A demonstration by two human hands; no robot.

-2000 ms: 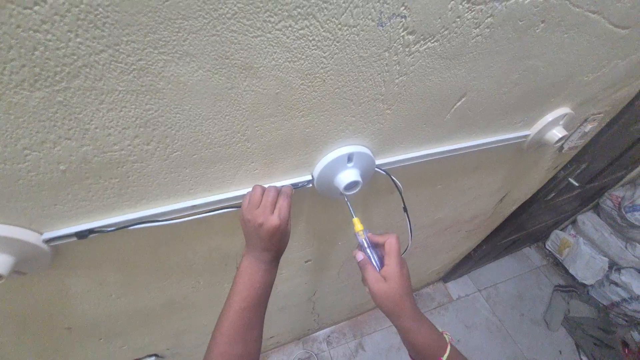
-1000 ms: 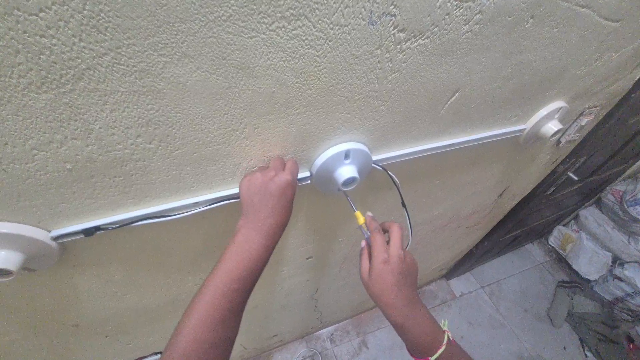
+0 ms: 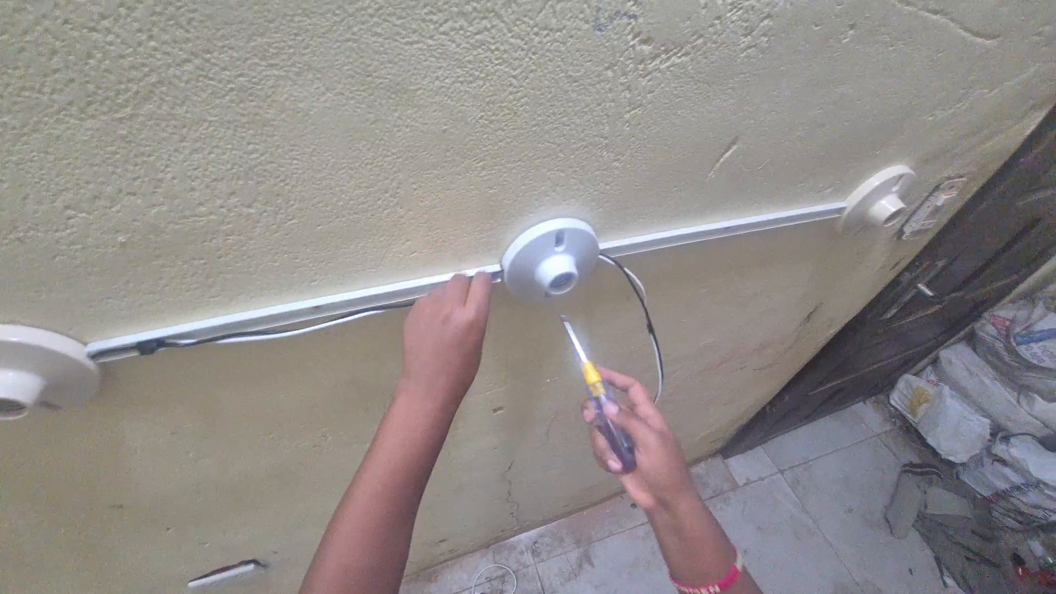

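A round white lamp holder [image 3: 551,262] is fixed on the wall between two lengths of white cable trunking. Just left of it, my left hand [image 3: 448,334] presses with bent fingers at the trunking [image 3: 272,315], over the black and white wires [image 3: 272,332] that hang partly out of it. My right hand [image 3: 639,437] grips a screwdriver [image 3: 592,378] with a clear purplish handle and yellow collar; its tip points up, a little below the lamp holder and apart from it. A loop of black and white wire [image 3: 648,318] hangs from the holder's right side, partly behind my right hand.
More lamp holders stand at the far left [image 3: 62,363] and the right [image 3: 866,198], the right one beside a switch plate [image 3: 932,209]. A dark door [image 3: 924,289], stacked sacks [image 3: 949,412] and floor tiles [image 3: 792,520] lie to the lower right. A small slim object [image 3: 225,572] is at lower left.
The screwdriver's tip was at the lower edge of the middle lamp holder; my right hand has drawn it down and away. My left hand remains at the trunking left of the holder.
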